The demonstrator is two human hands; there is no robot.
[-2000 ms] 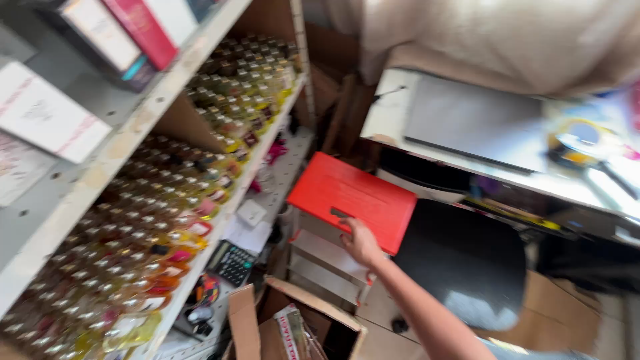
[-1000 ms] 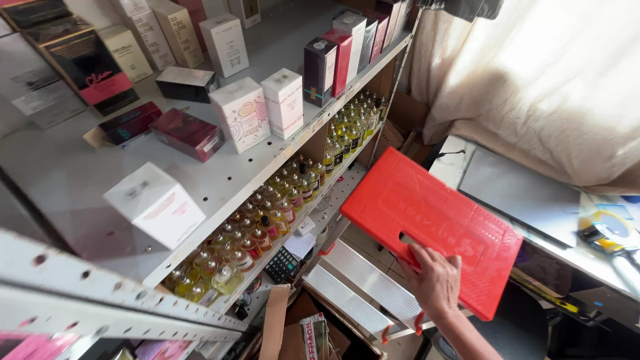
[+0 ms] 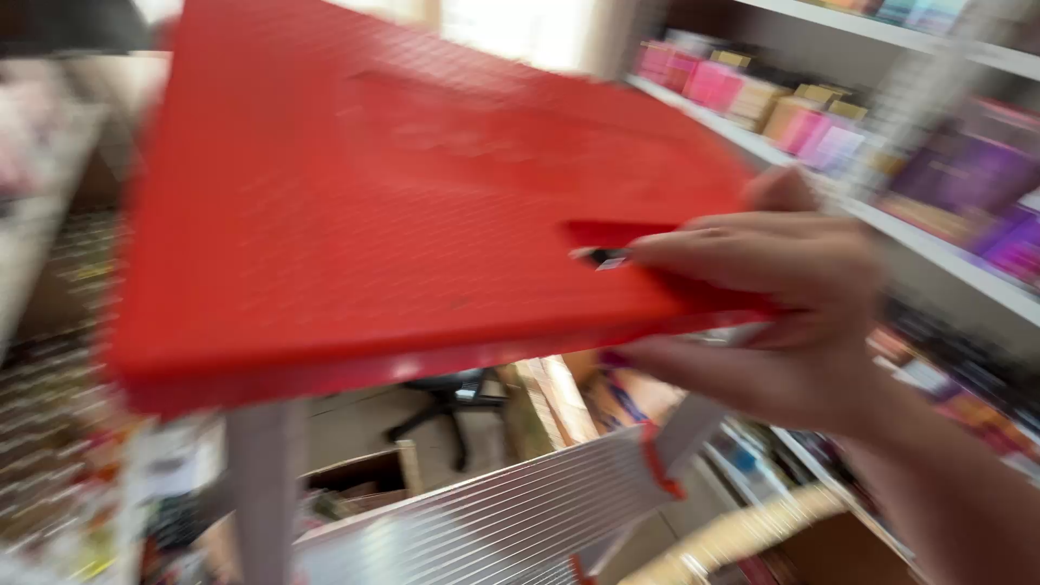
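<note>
A red plastic top platform (image 3: 406, 203) of a stepladder fills much of the head view, close to the camera and tilted. My right hand (image 3: 772, 301) grips it near its right edge, fingers at the slot in the top and thumb beneath the rim. Below the platform shows a ribbed metal step (image 3: 504, 504) with red plastic end pieces, between the ladder's rails. The picture is blurred by motion. My left hand is out of view.
Shelves (image 3: 902, 211) with colourful boxes rise at the right. Rows of small bottles (image 3: 57, 422) stand at the left. Open cardboard boxes (image 3: 731, 536) lie low beside the ladder, and a wheeled chair base (image 3: 447, 406) is on the floor behind.
The red-topped stepladder, held in my right hand, has come up much closer to the camera. The view has swung, so the boxed shelves now show at the right.
</note>
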